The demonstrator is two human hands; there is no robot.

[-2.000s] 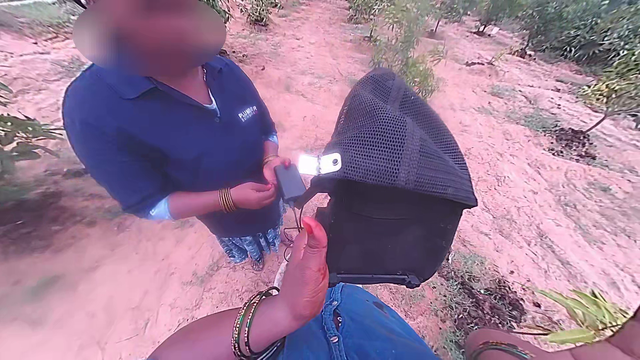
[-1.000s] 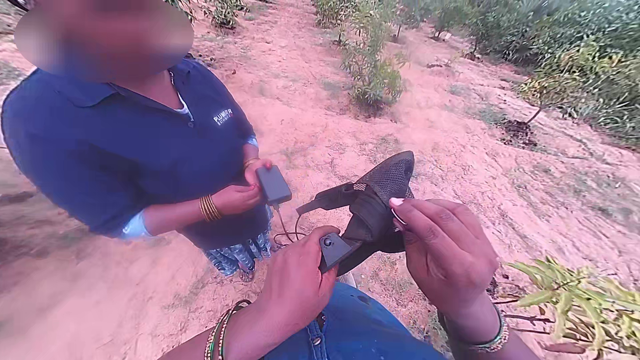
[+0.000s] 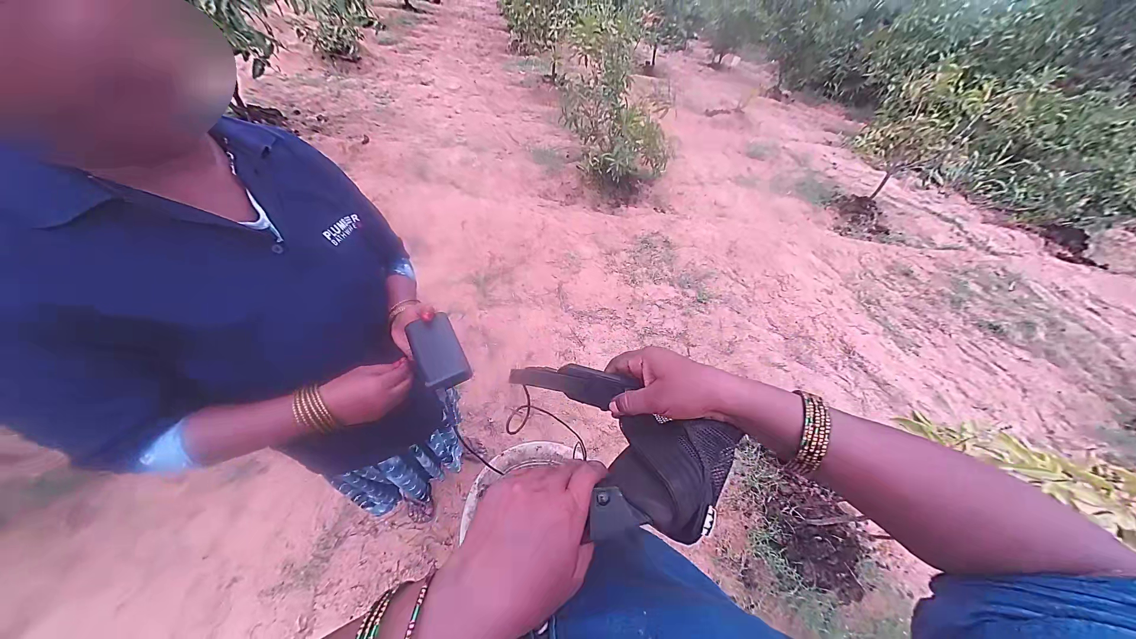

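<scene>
A black mesh cap (image 3: pixel 683 470) with a dark strap or mount hangs between my two hands, low in the middle of the head view. My left hand (image 3: pixel 537 532) grips a dark bracket (image 3: pixel 612 513) at the cap's near side. With my right hand (image 3: pixel 666 386) I pinch a black flat piece (image 3: pixel 586 383) at its far side. A thin black cable (image 3: pixel 528 410) loops down from that piece toward my left hand. Another cable runs to a dark rectangular box (image 3: pixel 439 351), like a power bank, held by the person opposite.
A person in a dark blue shirt (image 3: pixel 266 293) stands close at the left. A pale round tub's rim (image 3: pixel 484 479) shows behind my left hand. Reddish bare soil (image 3: pixel 497 222) spreads around, with a shrub (image 3: pixel 617 133) ahead and denser bushes at the upper right.
The cap was up close before the camera two seconds ago and is now held low. My right hand has shifted from the cap's right side to the black flat piece.
</scene>
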